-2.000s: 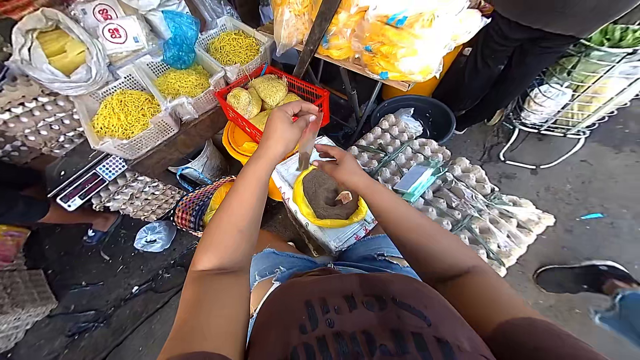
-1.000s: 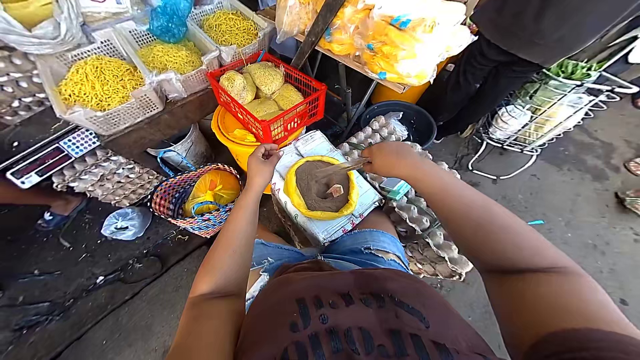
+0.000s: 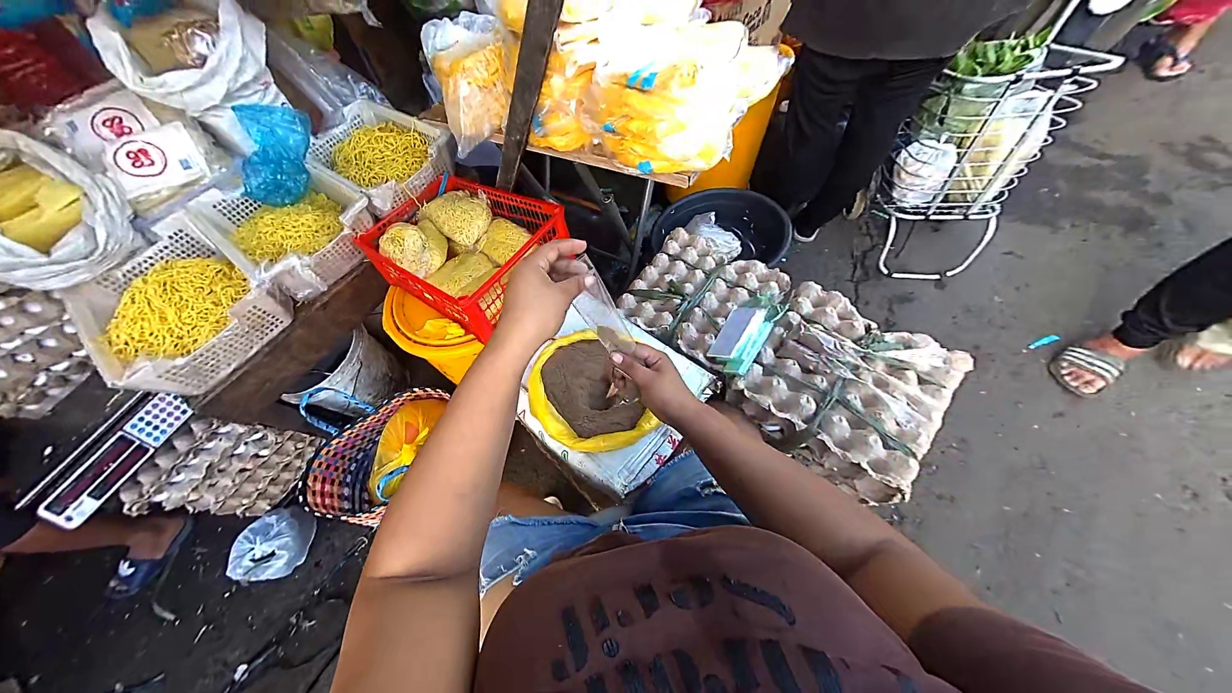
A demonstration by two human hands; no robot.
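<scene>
My left hand (image 3: 547,289) pinches the upper end of a narrow clear plastic bag (image 3: 602,303), held up above a box. The bag's lower end hangs near my right hand (image 3: 654,377), whose fingers close on it; dark powder seems to be in its bottom. Just below is ground dark powder (image 3: 582,385) in a yellow plastic bag with a rolled rim (image 3: 551,430), standing on a white printed carton (image 3: 626,467) between my knees. Something small and brownish shows under my right fingers, too blurred to name.
A red plastic basket (image 3: 469,313) of filled bags stands beyond my left hand, over an orange bucket (image 3: 423,337). Stacked egg trays (image 3: 828,385) lie to the right. Noodle crates (image 3: 192,371), a digital scale (image 3: 115,462) and a woven basket (image 3: 337,472) are at left. People stand nearby.
My right hand was down at the powder one second ago and is now raised to the plastic bag. My left hand has moved up, holding the bag's top. The view has shifted.
</scene>
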